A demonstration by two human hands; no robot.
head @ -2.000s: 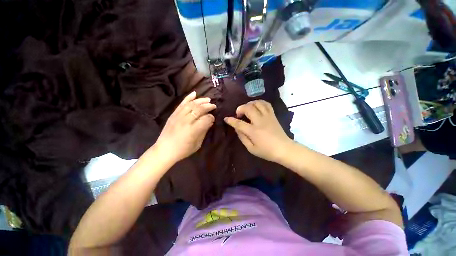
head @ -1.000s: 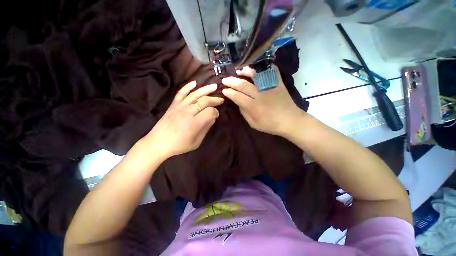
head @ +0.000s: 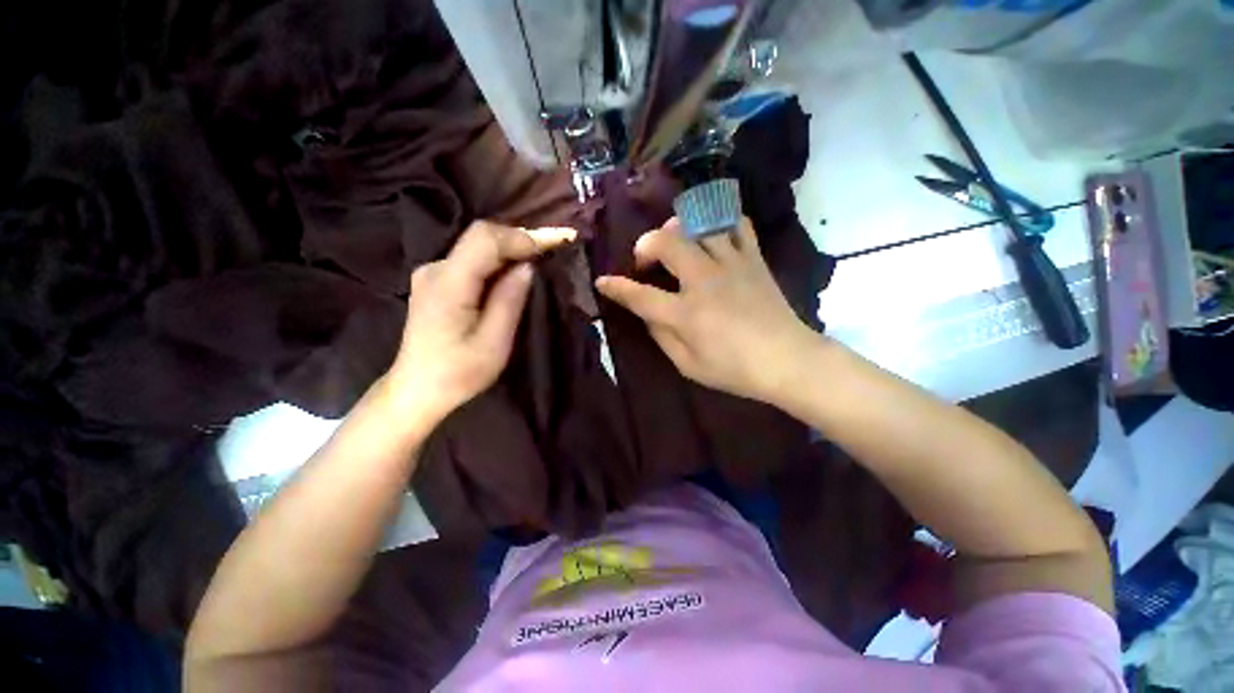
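Dark brown fabric lies in a large heap on the left, under the needle area and over my lap. My left hand pinches a fold of it just below the presser foot, thumb and forefinger together. My right hand lies on the fabric right of the seam, fingers bent, forefinger pointing to the fold; whether it grips cloth is unclear. A small pointed white patch shows between the hands. The grey-blue ribbed knob partly covers my right fingers.
The white machine head is above the hands. On the table right are a black-handled screwdriver, teal snips and a pink-purple phone. White sheets lie at the lower right. White table shows at left.
My left hand has closed into a pinch and lifted a fold. My right hand has drawn back slightly from the presser foot. The white patch has come into view between the hands.
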